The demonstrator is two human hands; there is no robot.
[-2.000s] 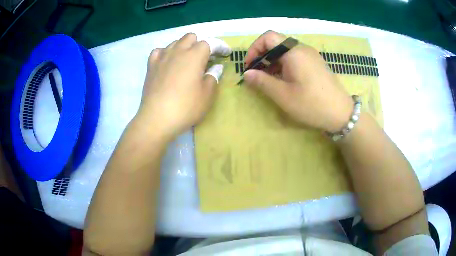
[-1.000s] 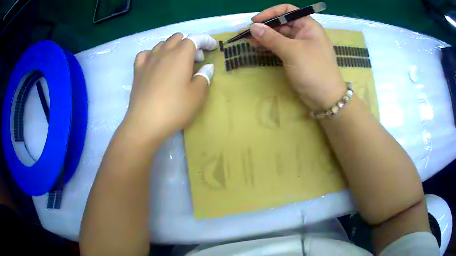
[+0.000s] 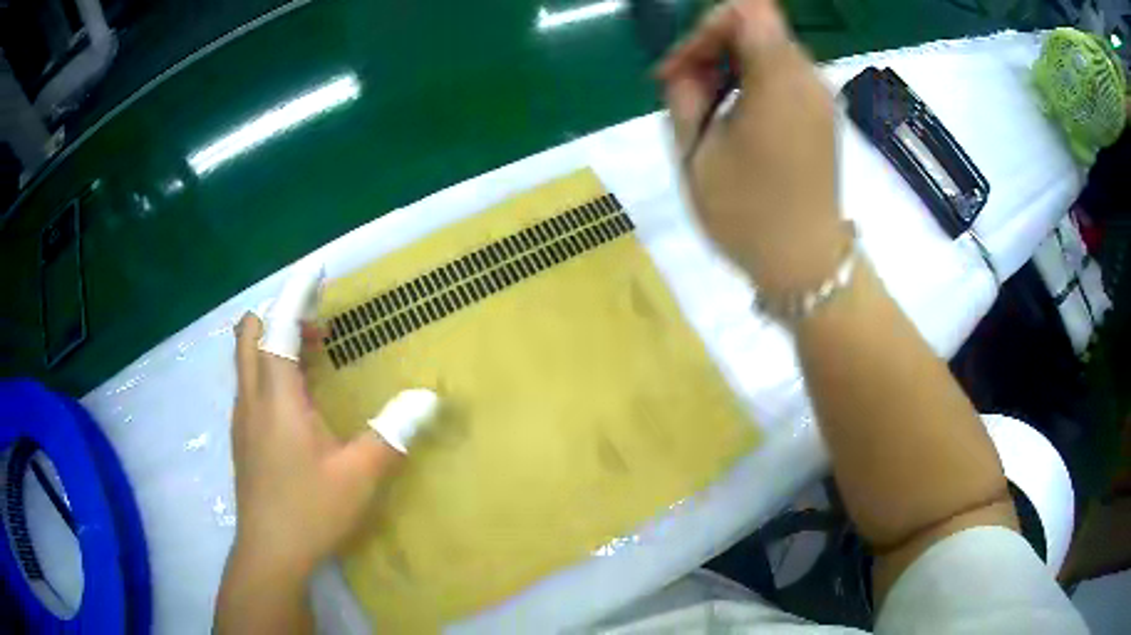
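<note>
The yellow sheet (image 3: 533, 397) lies tilted on the white padded surface, with two rows of small black adhesive pads (image 3: 478, 275) across its upper part. My left hand (image 3: 292, 459) rests at the sheet's left edge, thumb and fingers spread, with white finger cots on the thumb and a fingertip; it holds nothing visible. My right hand (image 3: 763, 149) is raised past the sheet's top right corner and blurred. A thin dark part of the tweezers (image 3: 712, 114) shows between its fingers; their tips cannot be made out.
The blue tape roll (image 3: 99, 521) is cut off at the lower left. A black housing frame (image 3: 62, 279) lies on the green surface (image 3: 409, 124). A black device (image 3: 918, 149) with a cable lies on the white padding (image 3: 707, 310) at right, near a green fan (image 3: 1079, 93).
The view has turned towards the right. My right hand has left the pad rows and moved beyond the sheet. My left thumb and finger have spread wider.
</note>
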